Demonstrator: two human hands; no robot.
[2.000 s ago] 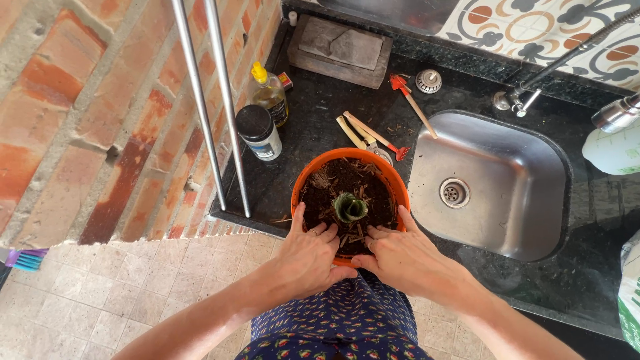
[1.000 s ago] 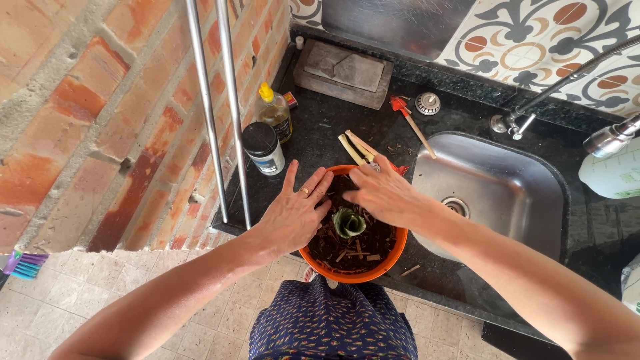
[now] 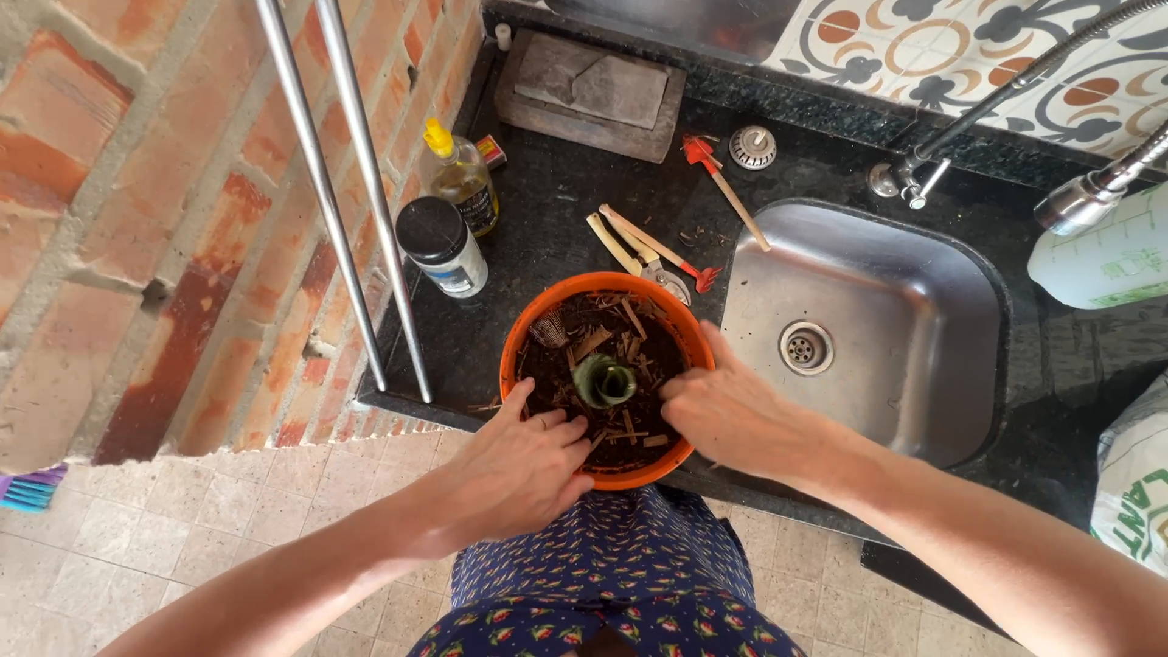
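An orange plant pot [image 3: 643,474] full of dark soil and wood chips stands at the front edge of the counter. A small green rosette plant [image 3: 604,380] grows in its middle. My left hand [image 3: 525,461] lies over the pot's front left rim, fingers apart on the soil, a ring on one finger. My right hand [image 3: 730,411] reaches over the right rim, its fingers curled at the soil; whether they pinch anything is hidden. Behind the pot lie pruning shears [image 3: 639,254] and a small red hand rake [image 3: 662,248] with a wooden handle.
The steel sink [image 3: 867,301] is right of the pot, with a red-headed mini tool [image 3: 730,192] and a strainer [image 3: 753,148] behind. A black-lidded jar [image 3: 443,246], a yellow-capped bottle [image 3: 465,187] and a stone block [image 3: 591,96] stand left. Metal poles [image 3: 351,182] lean near the brick wall.
My hands have moved from the back of the pot, where they were one second ago, to its front left and right sides. The plant and the pot's back rim are uncovered.
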